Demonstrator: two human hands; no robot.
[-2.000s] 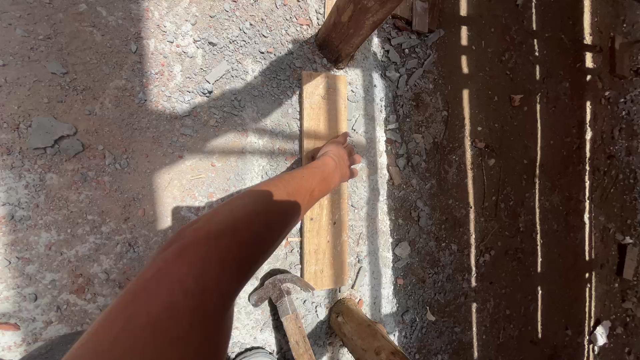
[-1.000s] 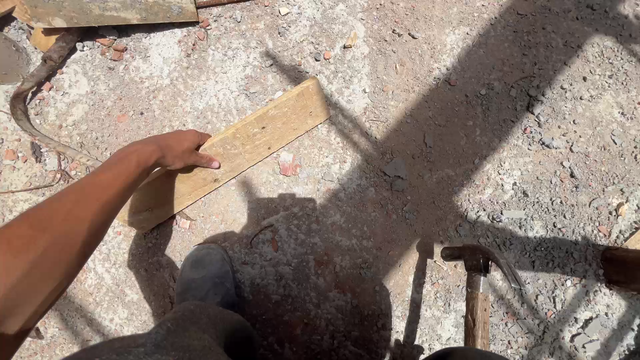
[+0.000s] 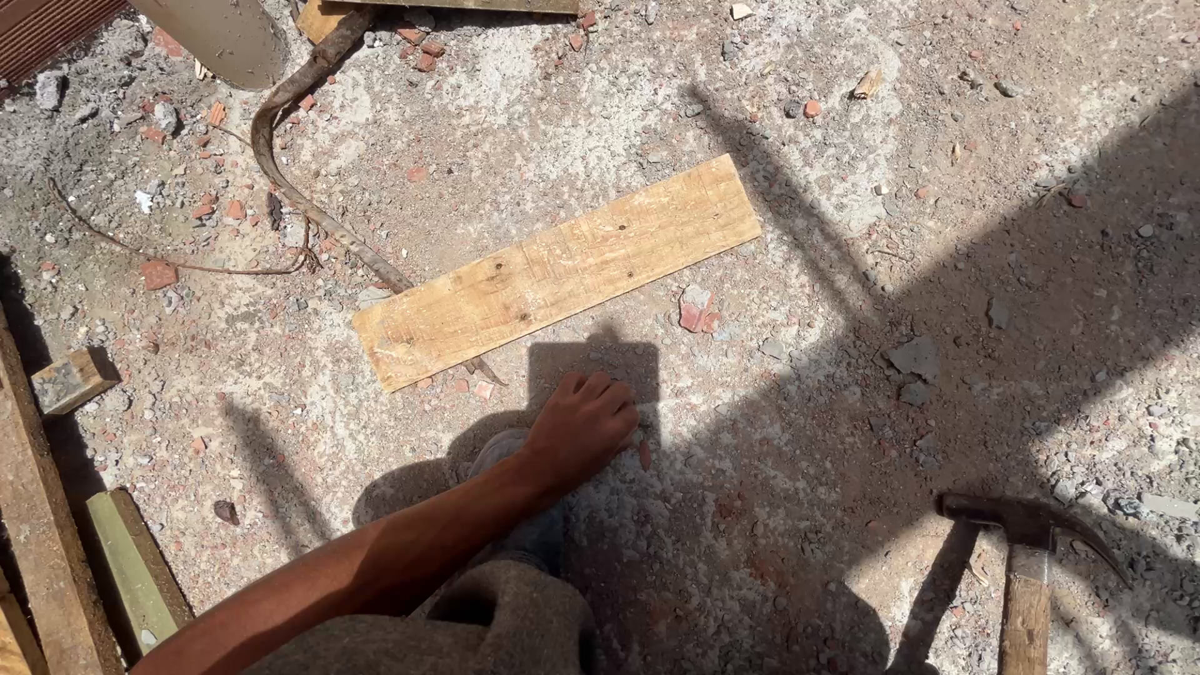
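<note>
A short flat wooden board (image 3: 562, 272) lies slantwise on the rubble-strewn ground near the middle, its left end resting across a thin bent branch or root. My left hand (image 3: 586, 427) is just below the board, apart from it, fingers curled; whether anything is in them is hidden. At the lower right a claw hammer (image 3: 1027, 562) with a wooden handle appears, its head upward and the lower handle cut off by the frame. No hand shows on the hammer, and my right hand is out of view.
The bent branch (image 3: 281, 178) curves across the upper left beside a grey post (image 3: 220, 37). Long timbers (image 3: 47, 506), a small wood block (image 3: 70, 380) and a greenish wood piece (image 3: 136, 562) lie at the left. Brick bits and stones are scattered about. My shoe and knee are below.
My left hand has let go of the board and moved off it, toward the lower middle. The board lies on the ground. The view has swung since the oldest frame.
</note>
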